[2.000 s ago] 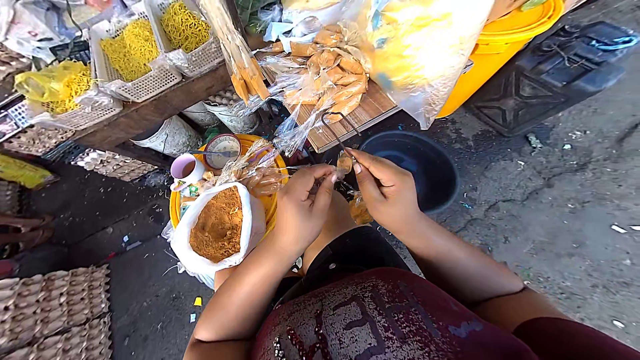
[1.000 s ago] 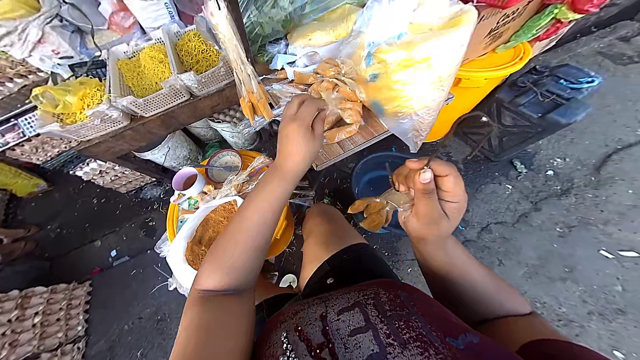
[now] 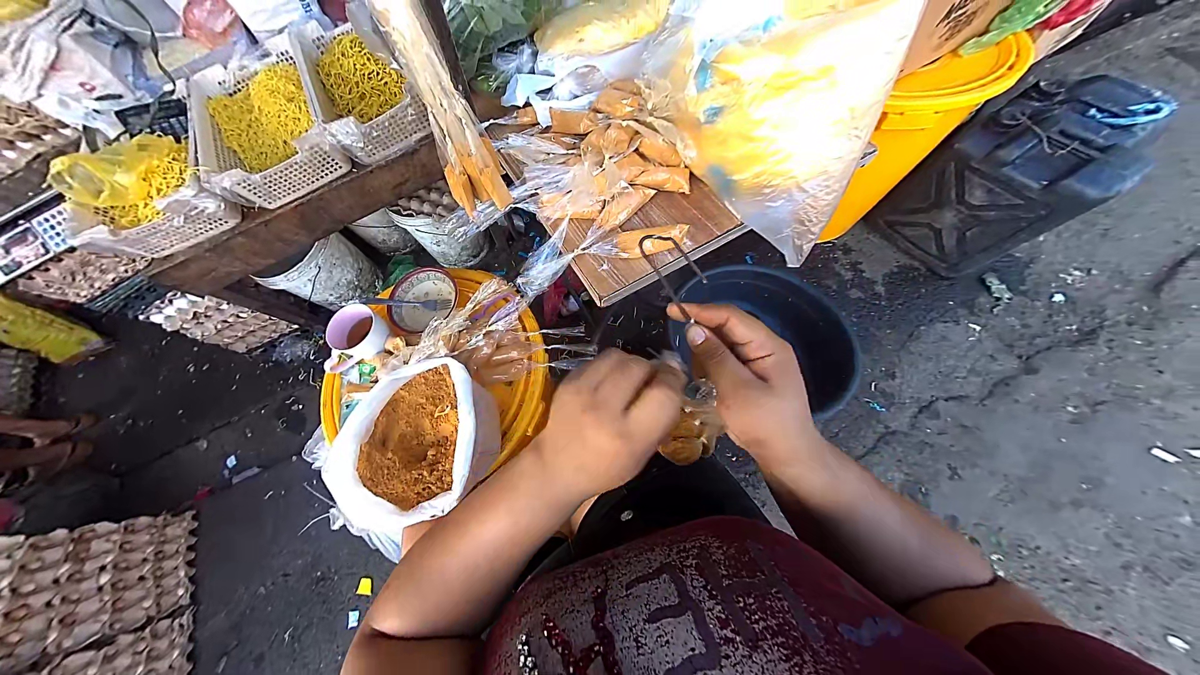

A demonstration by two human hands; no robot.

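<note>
My right hand pinches a dark bent wire hook between thumb and fingers, its curved end pointing up toward the table. Close against it, my left hand is closed at the gathered plastic of a small bundle of bags with brown filling, which hangs between the hands above my lap. Fingertips of the left hand are partly hidden. Many filled small bags lie on the wooden board ahead. To the left, an open white sack holds brown powder, beside more clear bags on a yellow bucket.
A dark basin stands on the ground beyond my right hand. A mug and a bowl with a fork sit by the sack. Baskets of yellow noodles line the upper left table. Egg trays, a yellow bucket and a black crate flank me.
My left hand has come back from the bags on the board to meet my right hand. The bundle, out to the left of my right hand one second ago, now hangs lower between both hands.
</note>
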